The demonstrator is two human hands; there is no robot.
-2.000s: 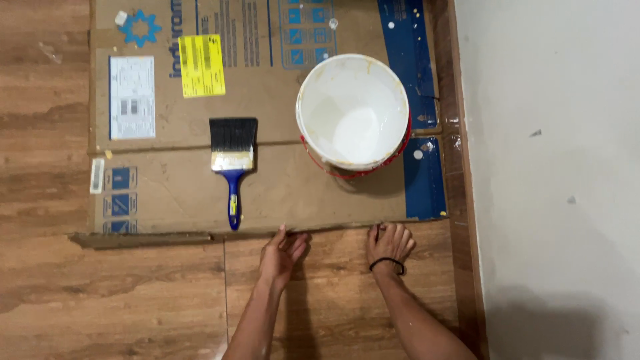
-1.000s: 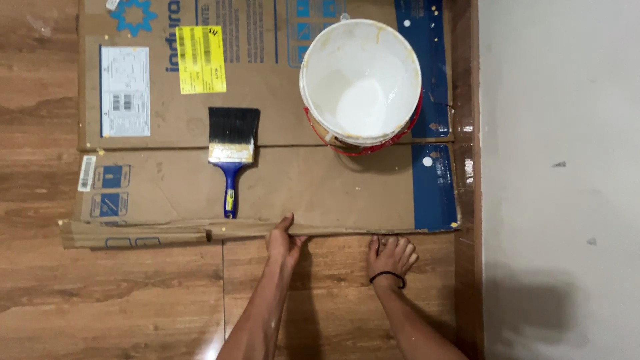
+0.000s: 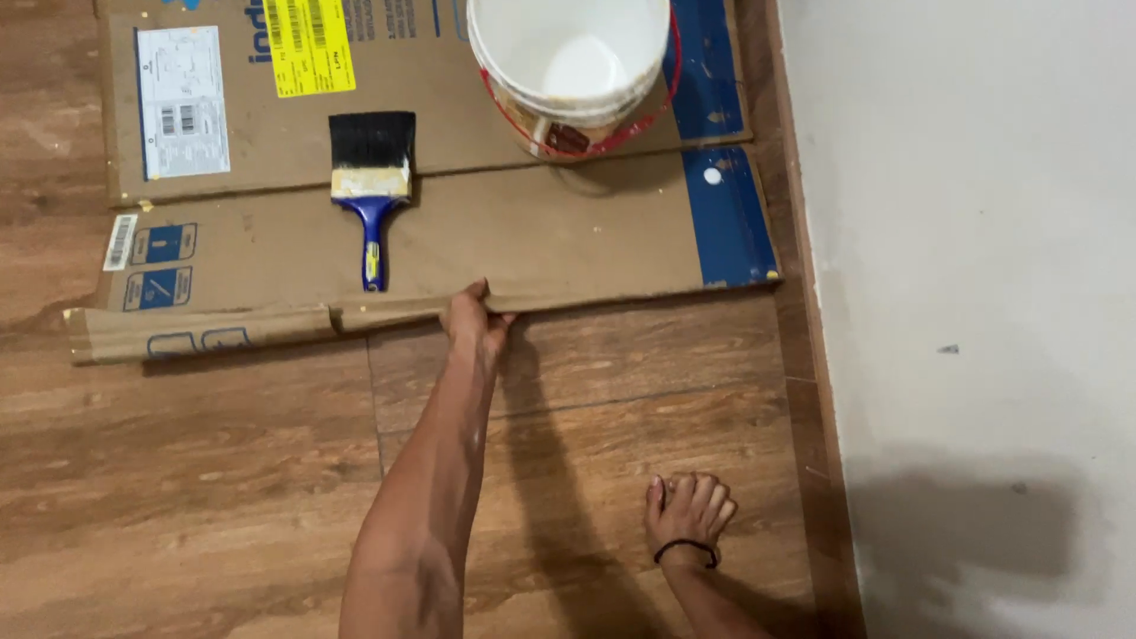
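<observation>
My left hand (image 3: 476, 318) grips the near edge of a flattened cardboard box (image 3: 550, 222), thumb on top and fingers beneath. On the cardboard, left of the bucket, lies a wide paintbrush (image 3: 373, 195) with black bristles and a blue handle pointing toward me. A white plastic bucket (image 3: 568, 53) with a red handle stands on the cardboard, open at the top, its inside whitish. My right hand (image 3: 690, 510), a dark band at its wrist, rests on the wood-look floor with fingers curled, away from the cardboard, holding nothing that shows.
A pale wall (image 3: 967, 266) with a few small marks runs along the right side, edged by a brown baseboard (image 3: 808, 399). A narrow folded flap (image 3: 204, 335) sticks out at the cardboard's near left edge. Wood-look flooring (image 3: 222, 497) spans the foreground.
My left hand, open by the cardboard's edge two seconds ago, has closed on it. My right hand has moved back from beside that edge, toward me. The view has shifted closer.
</observation>
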